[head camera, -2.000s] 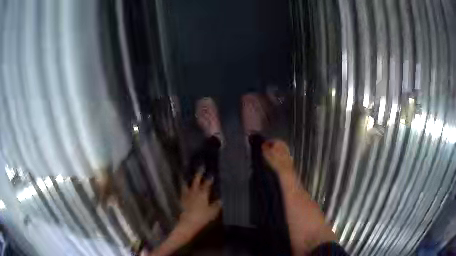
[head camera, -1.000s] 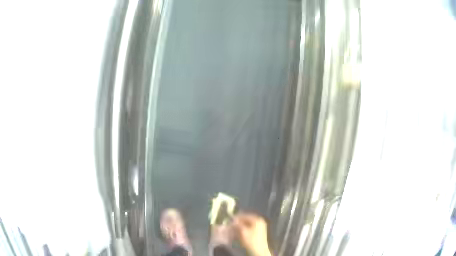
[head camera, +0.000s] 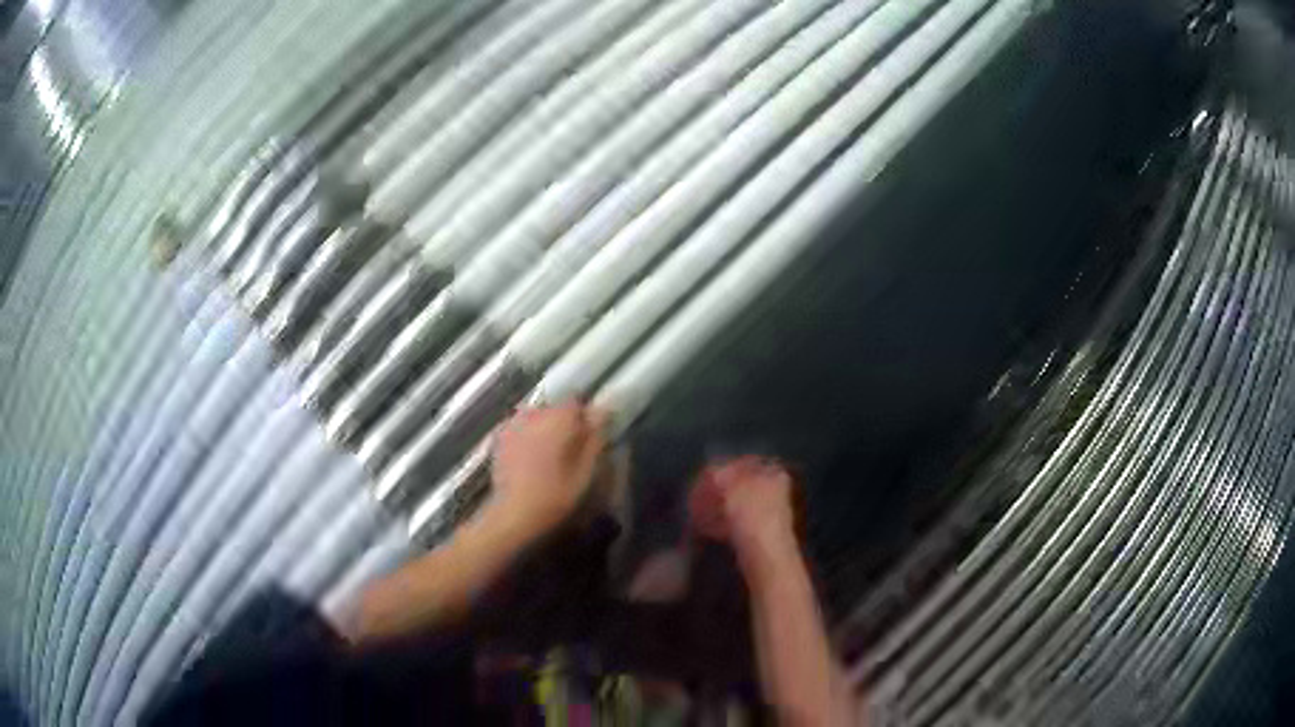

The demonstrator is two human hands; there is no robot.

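Note:
Pale white fabric [head camera: 682, 270] lies in long folds over the tube rack, its near edge ending at bare shiny tubes. My left hand [head camera: 547, 462] is closed at the near corner of this fabric, on the outermost tube, and appears to grip it. My right hand [head camera: 760, 500] is in the dark gap right of the rack, closed around a blurred red, rounded thing [head camera: 707, 500], possibly scissor handles. Its blades or lower part cannot be made out.
Bare metal tubes [head camera: 412, 369] show between the white fabric and a pale lilac fabric [head camera: 213, 440] at the left. Another rack of shiny tubes [head camera: 1136, 526] curves along the right side. Dark floor [head camera: 909, 313] runs between the racks. The wearer's dark clothing is at the bottom.
The view has turned towards the left rack. My left hand has come into view at the fabric edge. The pale yellowish thing near my right hand no longer shows; a red thing is there now.

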